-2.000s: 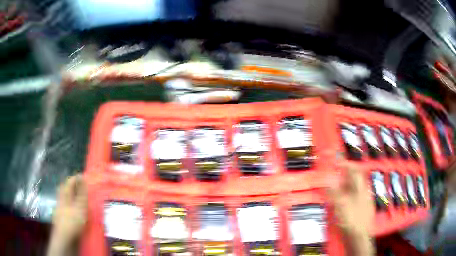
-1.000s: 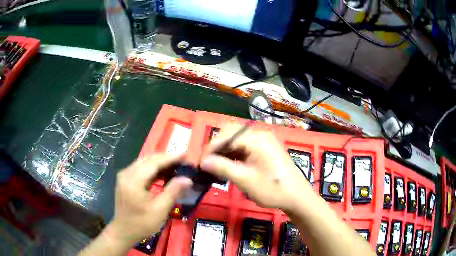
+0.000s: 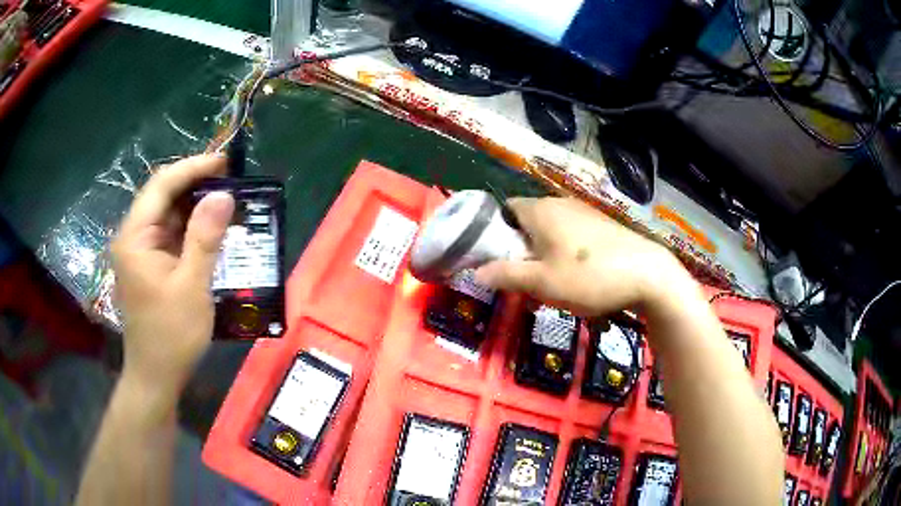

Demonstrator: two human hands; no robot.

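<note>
My left hand [image 3: 168, 257] holds a flat black handset unit [image 3: 251, 259] upright, its white label and round gold spot facing me. A black cable runs to its top end. My right hand [image 3: 573, 255] grips a white-grey barcode scanner [image 3: 462, 235], its head over the red foam tray [image 3: 390, 346]. An orange-red glow shows under the scanner head. A loose white label slip [image 3: 386, 242] lies in the upper left pocket. Another labelled unit [image 3: 301, 408] lies in the pocket below it. Several more units sit in the other pockets; my right forearm hides some.
A further red tray with units [image 3: 804, 392] stands at right, and another at the upper left. Behind are a film-wrapped ledge [image 3: 445, 117], two black mice [image 3: 628, 168], a monitor [image 3: 553, 25] and tangled cables. The cable to the held unit crosses above the green bench [image 3: 326, 133].
My left hand has lifted the unit up and left, away from the tray. My right hand has left the unit and now holds the scanner, which lay behind the tray before.
</note>
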